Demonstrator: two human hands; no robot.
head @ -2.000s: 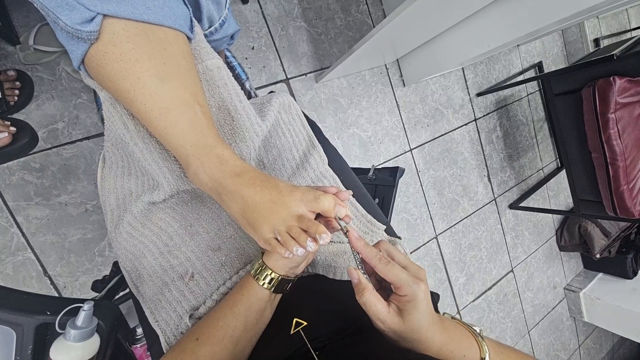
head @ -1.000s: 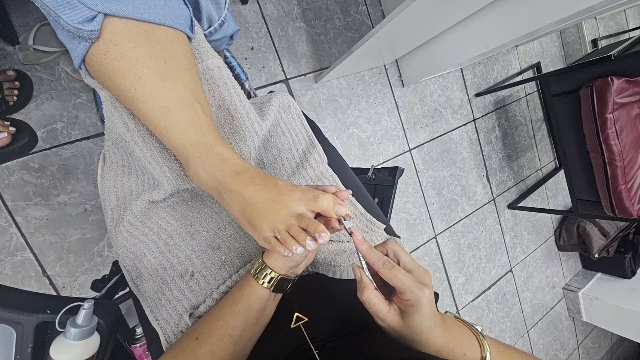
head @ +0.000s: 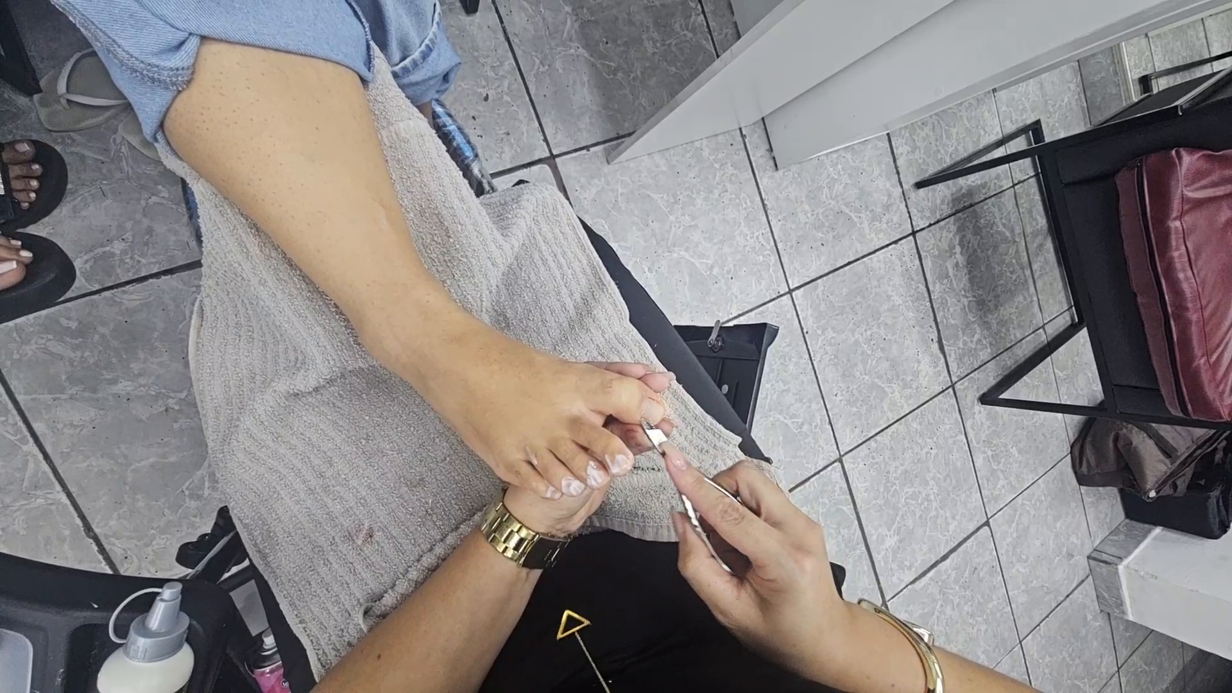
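Note:
A person's bare foot [head: 510, 395] lies across a grey ribbed towel [head: 318, 462], with whitish material on several toenails. My left hand [head: 558, 505], with a gold watch at the wrist, grips the foot from beneath; its fingertips show beyond the big toe and the palm is hidden. My right hand [head: 760, 558] is closed around slim metal cuticle nippers [head: 701, 515], whose tip touches the edge of the big toenail. A gold bracelet [head: 910, 640] circles my right wrist.
At lower left a squeeze bottle [head: 149, 654] stands in a black tray [head: 87, 587], beside a pink container [head: 269, 664]. Another person's sandalled feet [head: 24, 192] are at the left edge. A black metal-framed chair [head: 1088, 241] holds a dark red bag [head: 1184, 279]. White panels [head: 818, 77] rise at the top.
The tool in my right hand has turned slightly, and its handles look further apart than a second ago. My left hand and the foot stay in nearly the same place.

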